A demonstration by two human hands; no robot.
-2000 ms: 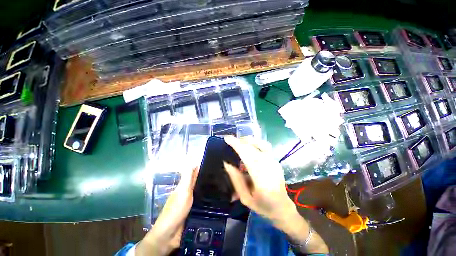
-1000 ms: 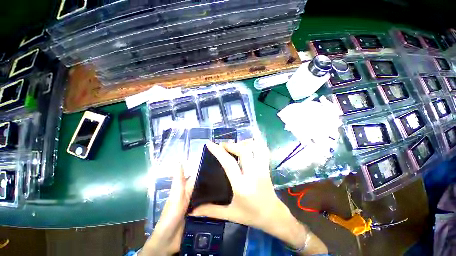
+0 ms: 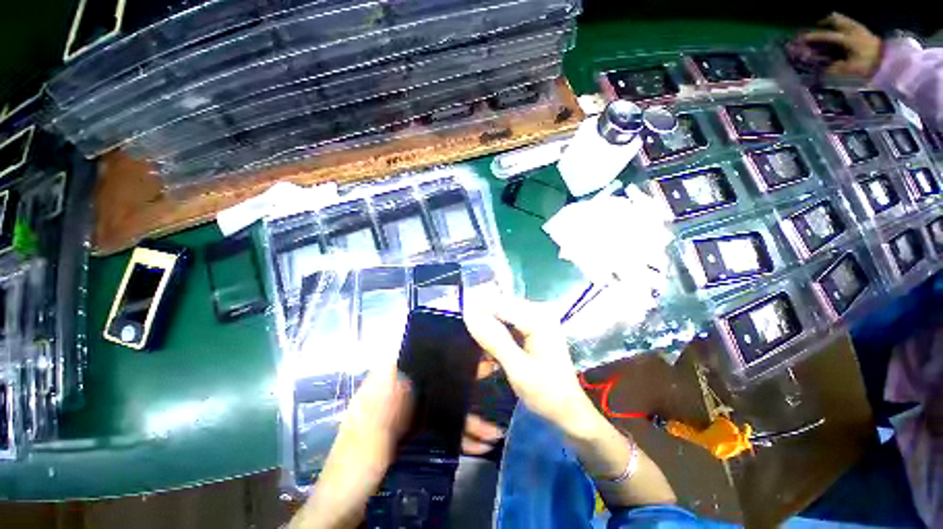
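Observation:
An open black flip phone (image 3: 443, 377) is held upright over the near part of a clear blister tray (image 3: 277, 310). Its keypad half is cut off by the bottom edge. My left hand (image 3: 374, 424) is on the phone's left side, its fingers blurred and partly behind it. My right hand (image 3: 527, 356) is at the phone's right side, thumb near the upper right edge and fingers lower down. The tray's pockets hold dark rectangular lens panels (image 3: 401, 219).
Stacked blister trays (image 3: 310, 93) stand on a wooden board (image 3: 134, 201). A pale-gold-faced device (image 3: 143, 298) and dark panel (image 3: 236, 277) lie left. White bottle (image 3: 598, 155), wipes (image 3: 610, 238), tweezers (image 3: 581, 300), pink-edged parts (image 3: 730, 256), orange air gun (image 3: 713, 436) and another person's hand (image 3: 850, 43) are right.
My right hand has moved off the lid's face to its right side, leaving the black face uncovered. The view has shifted, and another person's hand has appeared at upper right.

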